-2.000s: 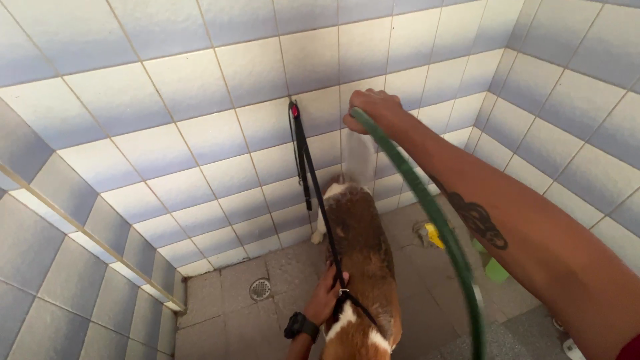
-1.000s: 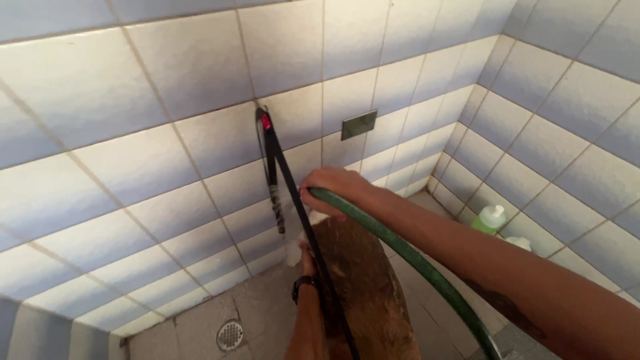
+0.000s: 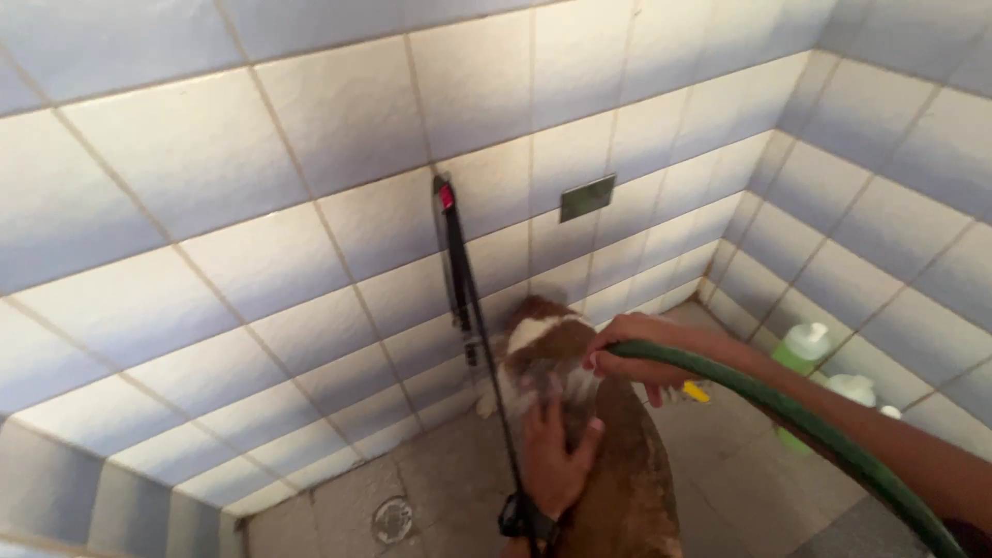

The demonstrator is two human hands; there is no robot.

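Observation:
A brown and white dog (image 3: 632,465) stands on the tiled floor, its hindquarters toward the wall or its head; the blur leaves this unclear. My right hand (image 3: 632,353) is closed around the end of a green hose (image 3: 744,380), and water sprays from it onto the dog's coat. My left hand (image 3: 558,457), with a dark watch at the wrist, lies with fingers spread on the wet fur beside the spray. A black leash (image 3: 490,349) hangs from the wall and runs down past my left wrist.
Bottles with green liquid (image 3: 802,345) stand in the right corner. A yellow object (image 3: 696,391) lies on the floor behind my right hand. A round floor drain (image 3: 393,519) is at the lower left. A dark green plate (image 3: 587,198) is on the tiled wall.
My right hand has moved from high above the dog down close to its coat, bringing the hose end along. My left hand has moved forward along the dog.

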